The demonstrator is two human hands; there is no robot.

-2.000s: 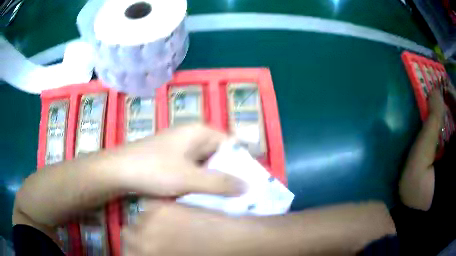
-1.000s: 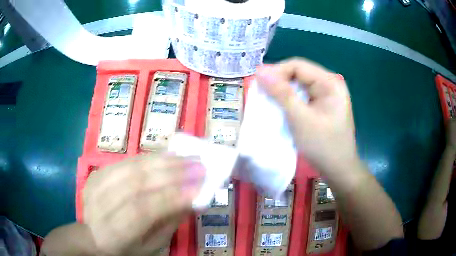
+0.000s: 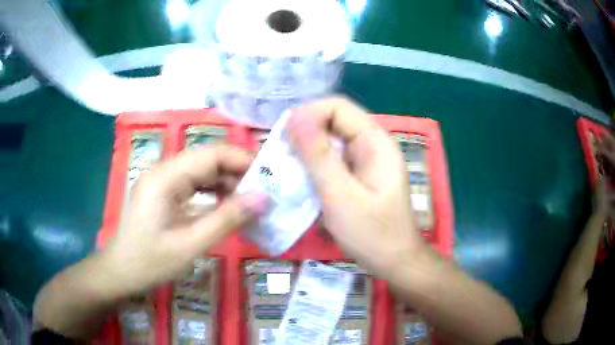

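Note:
A white label strip (image 3: 283, 195) with small black print is held between my two hands above the red tray (image 3: 442, 195). My left hand (image 3: 192, 202) pinches its lower left edge. My right hand (image 3: 344, 172) grips its top. Another printed label strip (image 3: 315, 300) shows below, over the front row of the tray; whether it joins the held piece is hidden or blurred. Gold phones with open backs sit in the tray pockets, one at the back right (image 3: 417, 182) and one at the front left (image 3: 195, 303). My hands cover the middle of the back row.
A thick white label roll (image 3: 276, 67) stands at the tray's far edge, with a blank white backing band (image 3: 114, 91) curling left. The bench (image 3: 499, 168) is glossy green with a pale line. At the far right, another person's arm (image 3: 583, 259) reaches to another red tray (image 3: 588, 145).
My hands have come closer together on the strip, and its print now shows. A printed strip now shows over the front row. The view has shifted, so the roll and tray sit differently.

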